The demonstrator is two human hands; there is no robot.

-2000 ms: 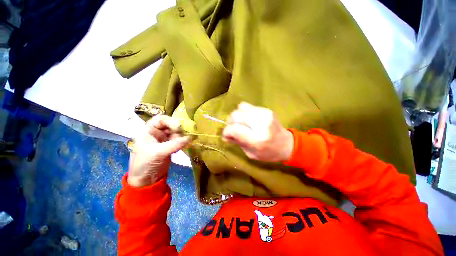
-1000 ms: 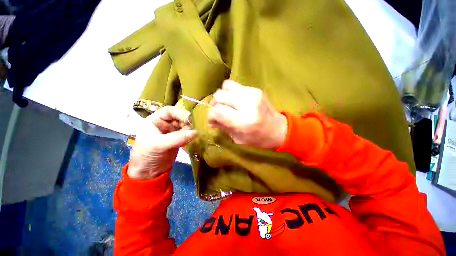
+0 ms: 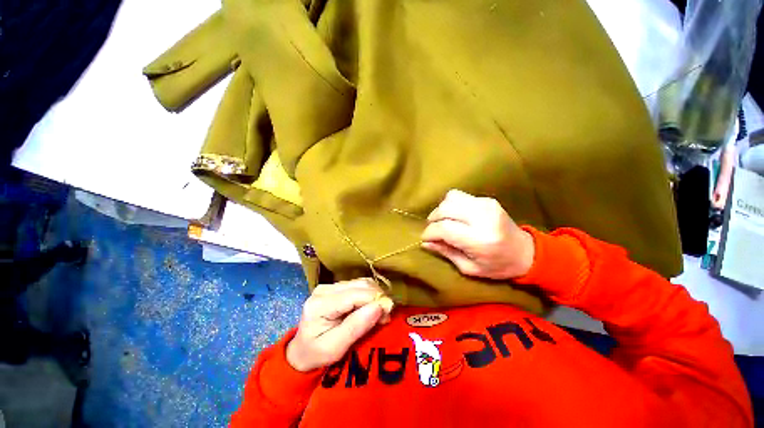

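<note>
The mustard-olive coat (image 3: pixel 469 109) covers most of the table in front of me, its near edge against my sweatshirt. My left hand (image 3: pixel 343 322) pinches a bit of the coat's near edge between thumb and fingers. My right hand (image 3: pixel 476 236) is closed at the fingertips on the sewing thread (image 3: pixel 395 252), which runs from there to the cloth just above my left fingertips. A thin strand or needle also points left from my right fingertips; I cannot tell which. A glittery trim (image 3: pixel 221 164) and yellow lining (image 3: pixel 278 179) show at an opening on the left.
A sleeve (image 3: pixel 191 67) lies on the white tabletop (image 3: pixel 109 150) at the upper left. At the right are a clear plastic bag (image 3: pixel 699 100), a black flat object (image 3: pixel 694 209) and a pale printed box or booklet (image 3: pixel 744 230). Blue floor (image 3: pixel 184 334) shows lower left.
My left hand has moved down and right, onto the coat's near edge. My right hand has moved right and down, with thread now stretched between it and the cloth. The coat has shifted slightly left.
</note>
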